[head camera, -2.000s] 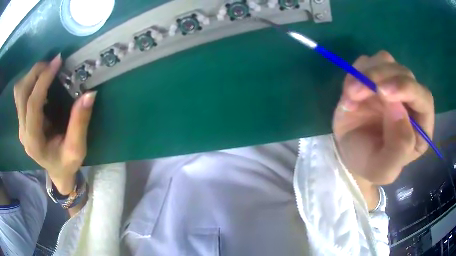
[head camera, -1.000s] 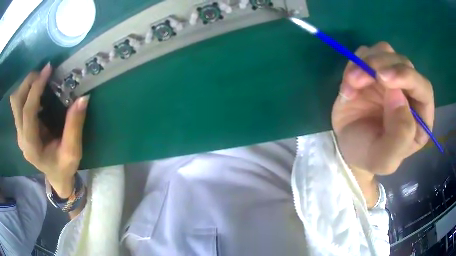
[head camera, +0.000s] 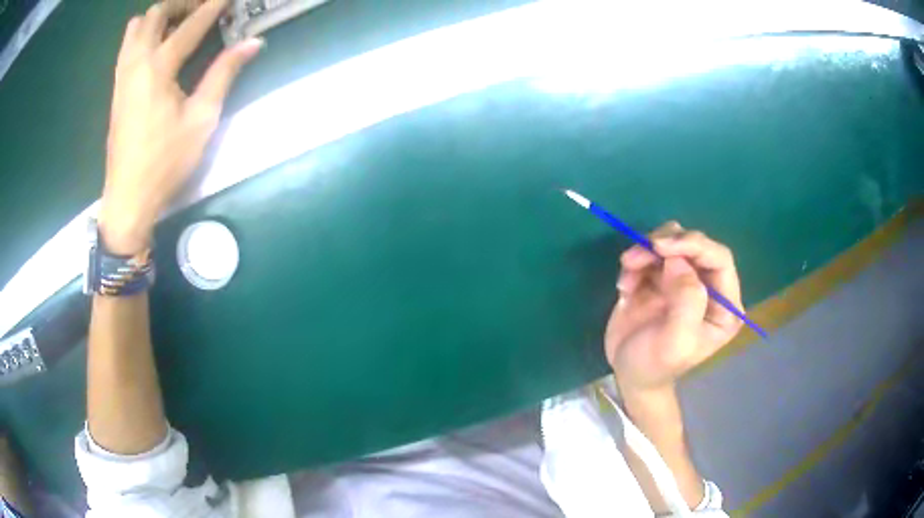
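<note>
My left hand (head camera: 167, 111) reaches to the top left and holds one end of the grey strip fixture (head camera: 265, 14) between thumb and fingers. Most of the fixture is cut off by the top edge, so its seated parts cannot be made out. My right hand (head camera: 669, 309) holds the fine paintbrush (head camera: 620, 225) like a pen above the green surface. The brush has a blue handle, a silver ferrule and a thin dark tip pointing up and left, touching nothing. The shallow white dish (head camera: 209, 255) is right of my left wrist.
A long white strip (head camera: 405, 89) curves across the green bench (head camera: 426, 273), between me and the fixture. Part of a grey ribbed fixture (head camera: 22, 354) shows at the left edge. A grey floor with yellow lines is at the lower right. Part of another person may show at the lower left edge.
My left hand has carried the fixture away from me, beyond the white strip. The brush has left the fixture and is now over the green surface. The view has shifted, showing more bench.
</note>
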